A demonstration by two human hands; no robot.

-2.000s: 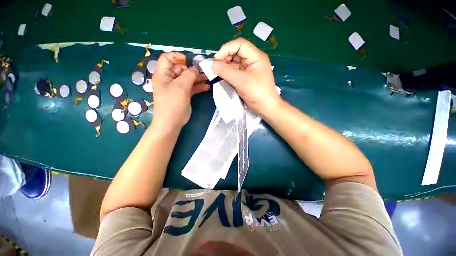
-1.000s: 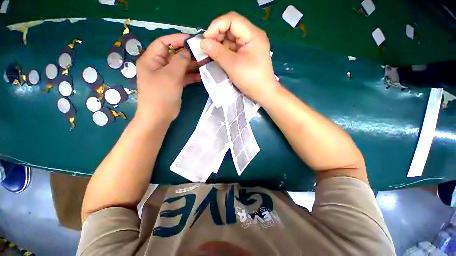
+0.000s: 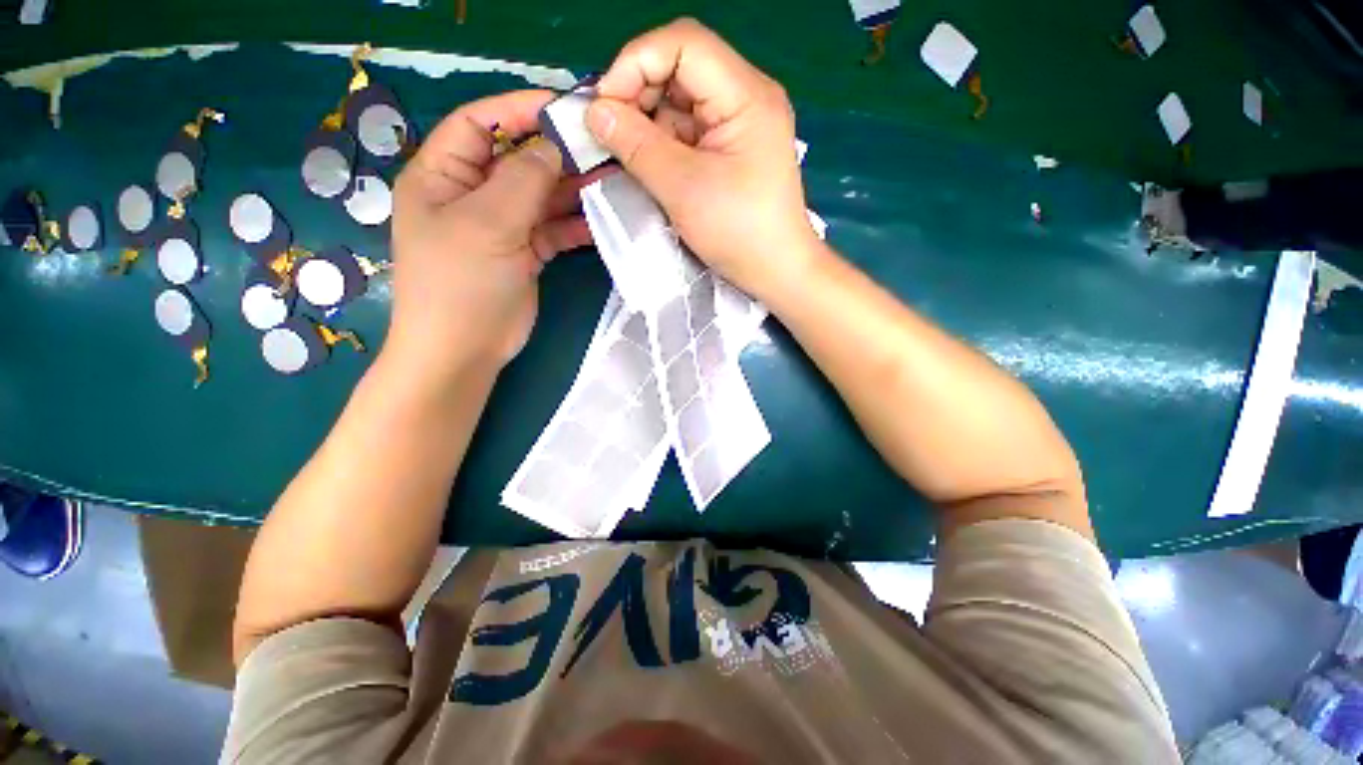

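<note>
My left hand (image 3: 476, 224) holds a small dark module between thumb and fingers, its gold tail partly hidden by the fingers. A whitish square sticker (image 3: 579, 132) lies over the module's face. My right hand (image 3: 700, 165) has its thumb on the sticker's right edge. Overlapping white sticker sheets (image 3: 598, 434) with grey rounded squares hang or lie below my hands on the dark green bench edge; their upper end is partly hidden by my right hand.
Several loose round modules (image 3: 257, 220) with gold tails lie left of my left hand. White square-faced modules (image 3: 949, 54) lie on the far green surface. A narrow white strip (image 3: 1265, 386) lies at right. A dark sleeve-like shape (image 3: 1263, 220) reaches in at far right.
The sticker, apart from the module's face two seconds ago, now lies over it. The front sheet has swung flatter to the right. The view has shifted, so the bench things sit differently in it.
</note>
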